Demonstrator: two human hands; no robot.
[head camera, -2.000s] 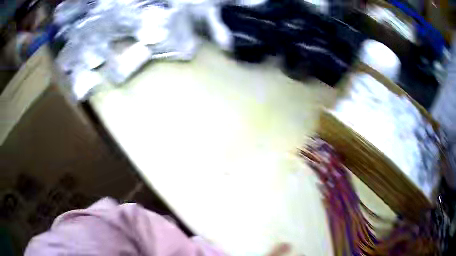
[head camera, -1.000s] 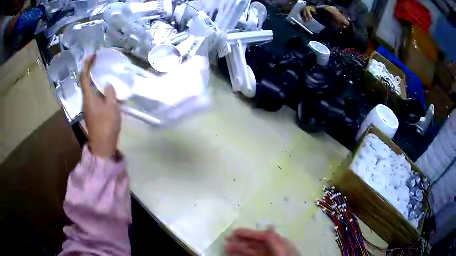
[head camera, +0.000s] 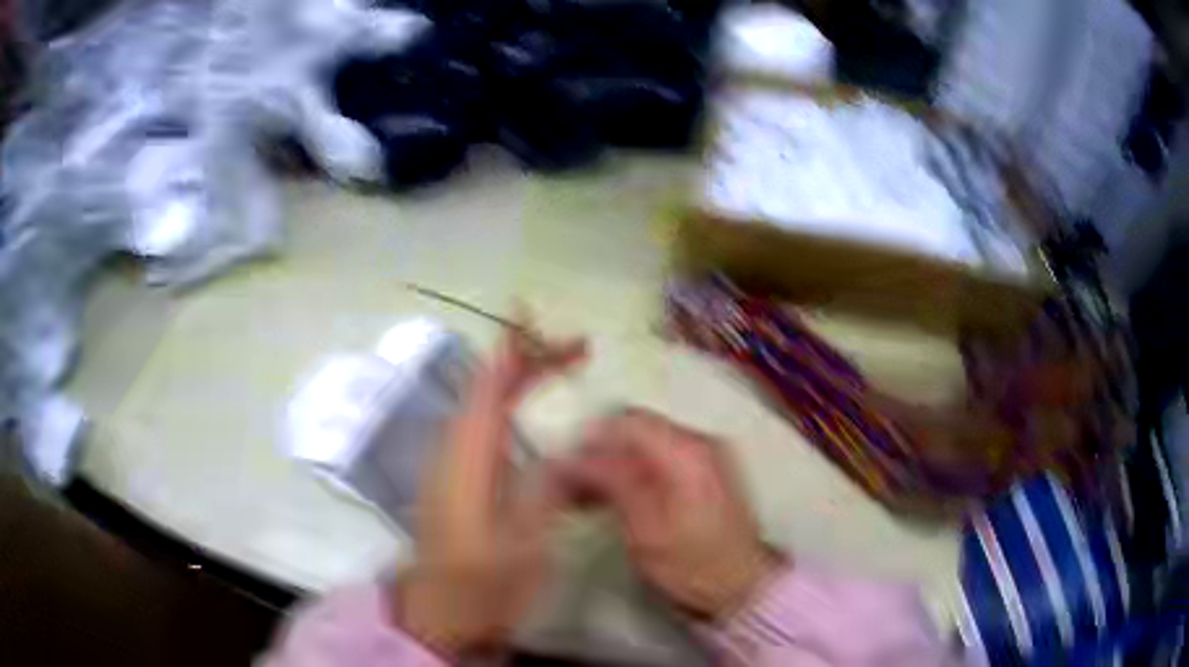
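The picture is blurred. A white bracket (head camera: 378, 417) is in front of me, left of centre, partly hidden behind my left hand (head camera: 483, 482). My left hand's fingers point up and away, beside the bracket; whether they grip it is not clear. A thin dark rod or cable (head camera: 459, 306) runs from near the left fingertips towards the upper left. My right hand (head camera: 665, 502) is close to the left one, fingers bent towards it. What lies between the hands is too blurred to tell.
White brackets (head camera: 170, 209) are heaped at the left and back left. Black head shells (head camera: 535, 91) are piled at the back. An open brown box (head camera: 848, 261) of white parts is at the right, with a white cup (head camera: 772, 46) behind. Wire harnesses (head camera: 835, 391) lie before the box.
My left hand has moved from the bracket heap to the middle beside my right hand. A bracket now lies further forward there. The view has turned right, showing more harnesses and a striped blue-and-white thing.
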